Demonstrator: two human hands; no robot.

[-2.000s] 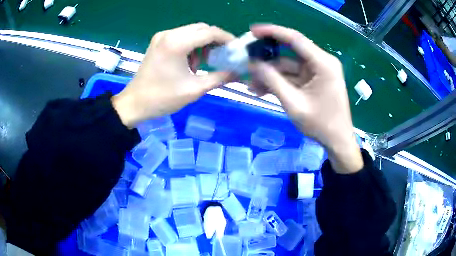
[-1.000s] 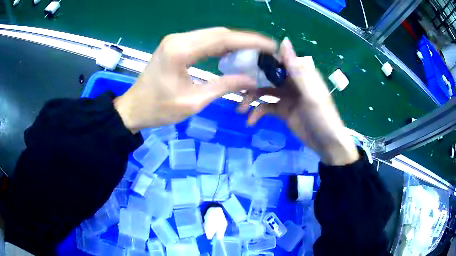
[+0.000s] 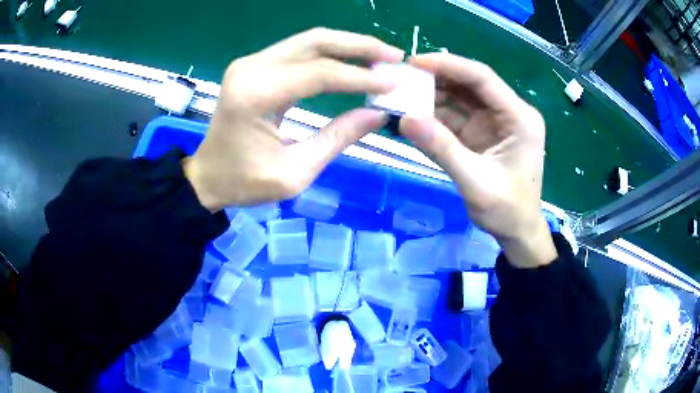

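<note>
My left hand and my right hand hold one white-and-black unit between their fingertips above the far edge of the blue bin. Its white block faces me, its pale stem points up, and a bit of its black end shows below, by the right thumb. Whether a clear cover is on it cannot be told. The blue bin holds many clear covers. Among them lie a white-and-black unit at the right and a white two-pronged piece near the bottom.
The green conveyor belt carries scattered units beyond the pale conveyor rail. Another unit rests on the rail at left. A metal post and a clear plastic bag are at right. Blue bins stand beyond the belt.
The held unit has turned: its black end faced right and now points down, with the stem up. Both hands still hold it. Units on the belt have shifted.
</note>
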